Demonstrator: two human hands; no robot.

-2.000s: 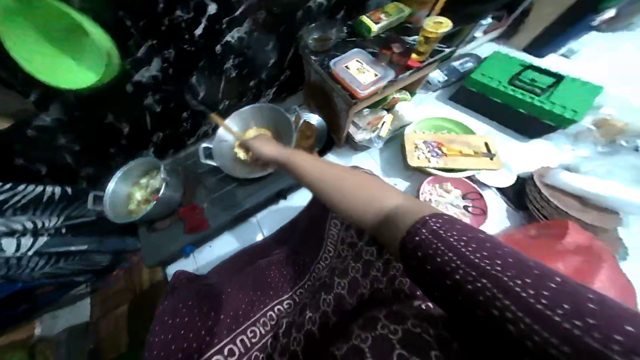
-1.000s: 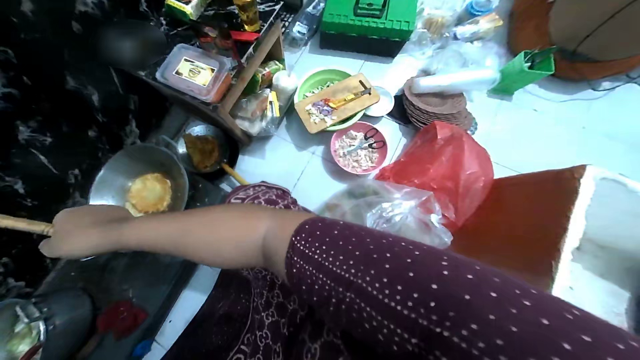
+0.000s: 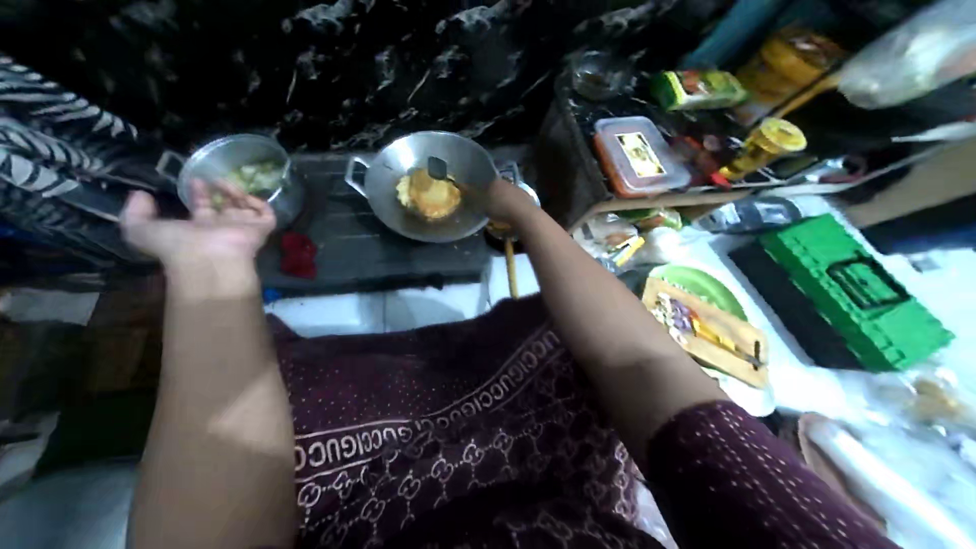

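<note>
My right hand [image 3: 509, 204] is at the right rim of a metal wok [image 3: 393, 156], closed around the handle of a spatula. The spatula's dark blade [image 3: 437, 168] rests at the upper edge of a golden fried omelette or fritter [image 3: 433, 197] in the wok. My left hand [image 3: 210, 221] is held palm up with fingers spread, in front of a metal pot [image 3: 232, 146] that holds pale chopped food. It grips nothing that I can see, and it hides part of the pot's near side.
A red cloth [image 3: 298, 254] lies between pot and wok on the dark stove [image 3: 343, 263]. Right of the wok, a small pan's wooden handle [image 3: 512, 268] points toward me. Further right are a plastic container [image 3: 640, 156], a cutting board [image 3: 709, 328] with a knife, and a green toolbox [image 3: 854, 286].
My left hand has come into view near the pot. My right hand, left of the wok a second ago, is now at its right rim. The view has swung widely.
</note>
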